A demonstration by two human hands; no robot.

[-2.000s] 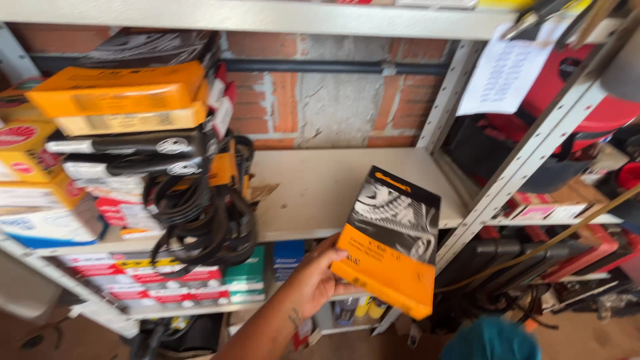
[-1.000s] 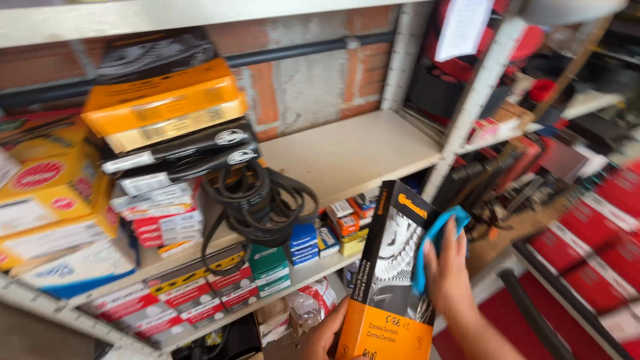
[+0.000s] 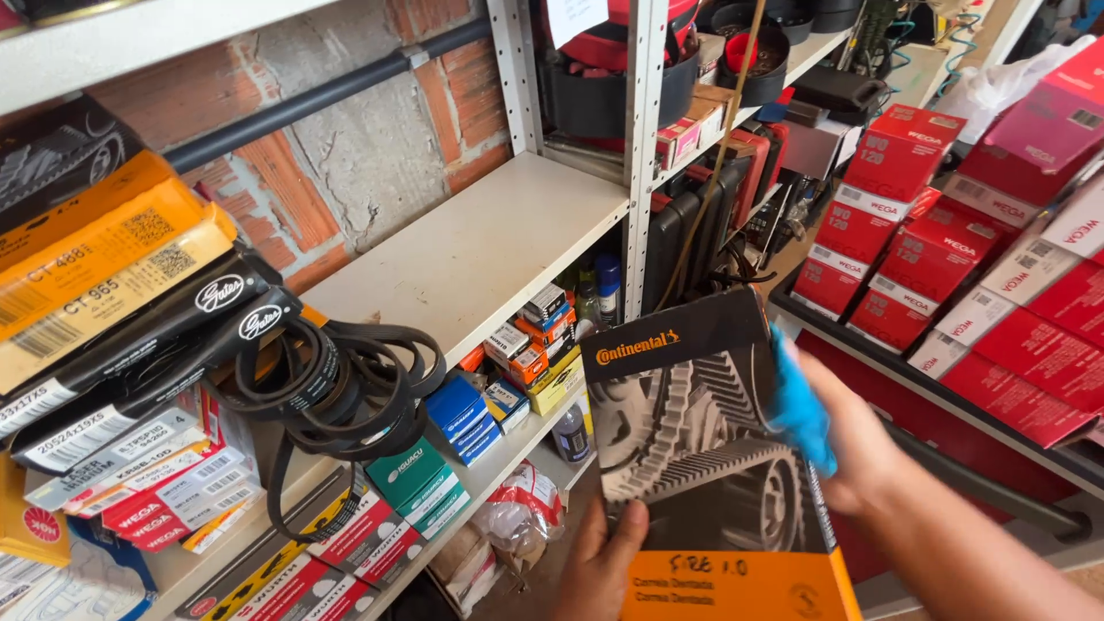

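Note:
A black and orange Continental timing belt box (image 3: 690, 423) stands tilted in front of me, its printed face toward the camera. My left hand (image 3: 604, 552) grips its lower left edge, thumb on the front. At the box's right edge, my right hand (image 3: 849, 431) holds a blue cloth (image 3: 800, 405) pressed against the side. The hidden fingers of both hands cannot be made out. To the left, loose black ribbed belts (image 3: 332, 388) hang over the shelf edge beside stacked Gates belt sleeves (image 3: 172, 354) and orange belt boxes (image 3: 112, 259).
A white metal shelf (image 3: 483, 233) runs before a brick wall, with a perforated upright (image 3: 645, 147) at its right. Small part boxes (image 3: 466, 414) fill the lower shelf. Red Wega boxes (image 3: 940, 259) are stacked on a black-edged surface at right. A thin stick (image 3: 720, 155) leans by the upright.
Two seconds ago only my left hand showed on the box; my right hand with the blue cloth has since come to its right edge. The view has swung right, bringing in the red boxes.

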